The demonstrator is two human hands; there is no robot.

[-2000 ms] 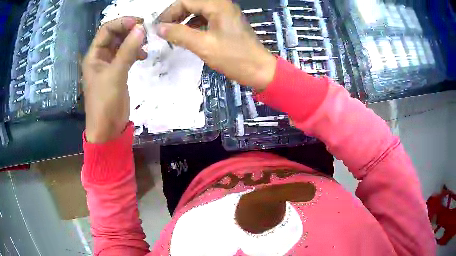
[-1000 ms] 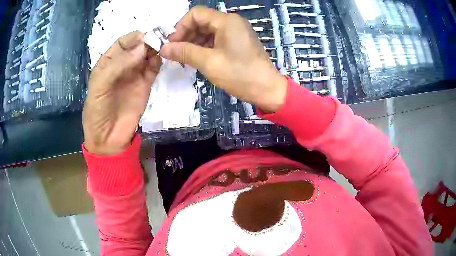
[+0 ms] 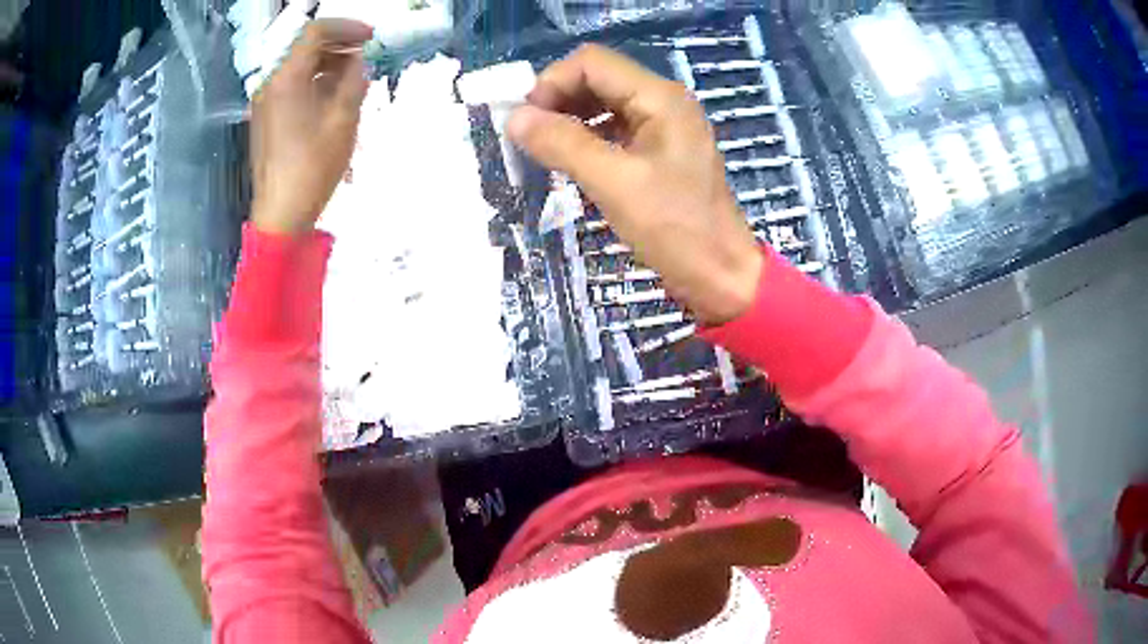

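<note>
My right hand (image 3: 648,170) pinches a whitish rectangular piece (image 3: 497,84) by its right end, between finger and thumb, above the back of the trays. I cannot tell what is inside the piece. My left hand (image 3: 306,126) is at the back left, its fingertips beside crinkled clear film (image 3: 262,32) with white pieces in it; whether it holds anything is unclear. The pad tray (image 3: 497,440), heaped with white pads (image 3: 422,277), lies between and below my hands. The core tray (image 3: 655,443), with rows of thin white stemmed cores (image 3: 762,166), lies partly under my right hand.
A clear tray of fat white units (image 3: 982,151) is at the right. A tray of small stemmed parts (image 3: 113,239) is at the far left. White blocks (image 3: 409,19) lie at the back. A cardboard box (image 3: 403,522) and red stool (image 3: 1133,541) are below.
My hands have separated. My left hand has moved to the white pieces at the back left; my right hand has moved right with the whitish piece. The view has shifted, showing more of the back.
</note>
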